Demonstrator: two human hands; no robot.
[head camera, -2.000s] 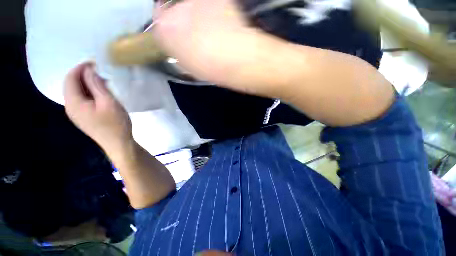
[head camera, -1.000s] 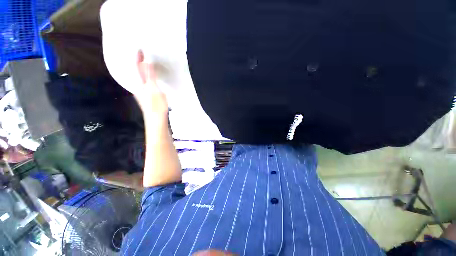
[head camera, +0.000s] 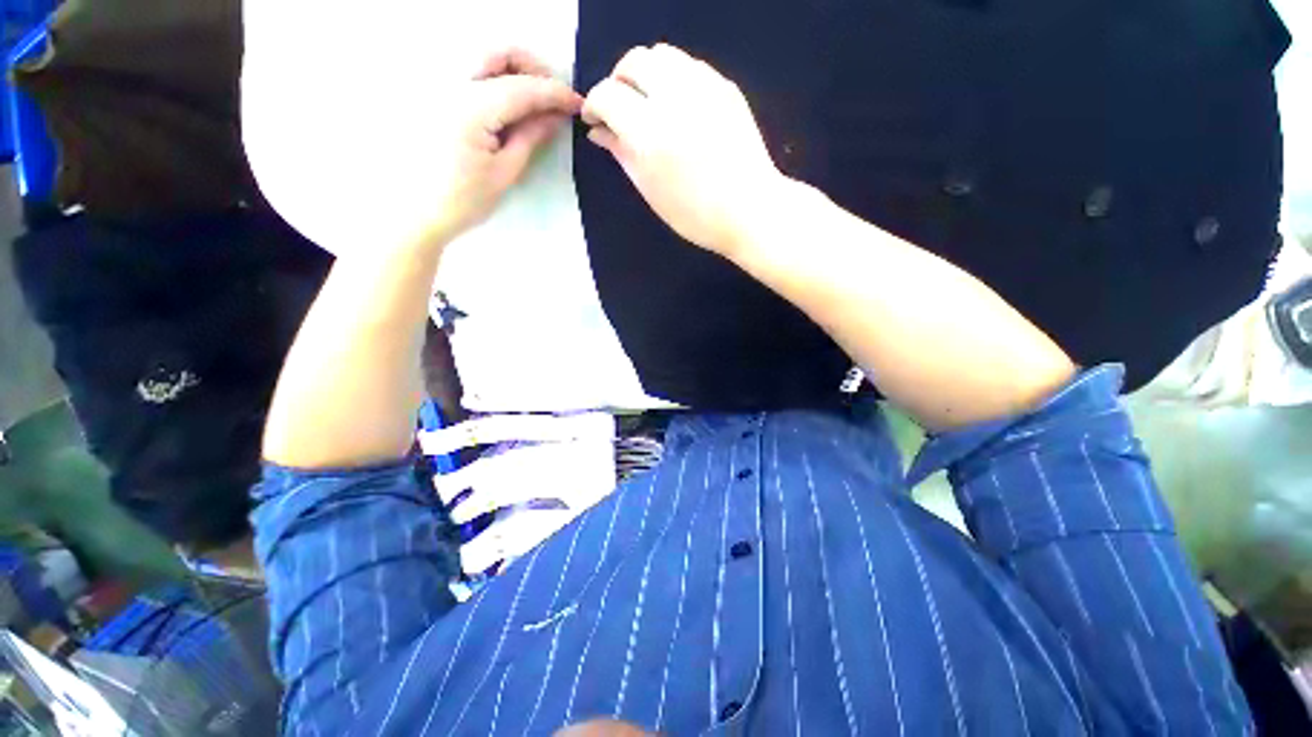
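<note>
A black garment (head camera: 748, 288) with dark round buttons lies spread over the white padded pressing board (head camera: 345, 87). My left hand (head camera: 497, 144) is at the garment's left edge, over the white board, its thumb and fingers pinched on the edge. My right hand (head camera: 669, 137) lies over the black cloth and pinches the same edge, its fingertips touching or almost touching those of my left hand. A short white zigzag trim (head camera: 852, 380) shows at the garment's near edge, partly beside my right forearm.
Dark clothes (head camera: 144, 346) and a brown cloth (head camera: 144, 101) hang at the left of the board. White folded pieces (head camera: 525, 468) lie below the board's near edge. Pale cloth (head camera: 1223, 353) shows at the right. Blue items and clutter are at the lower left.
My right hand, out of view one second ago, has come onto the garment's left edge. My left hand has moved from the bare board to that edge. The iron seen two seconds ago is out of view.
</note>
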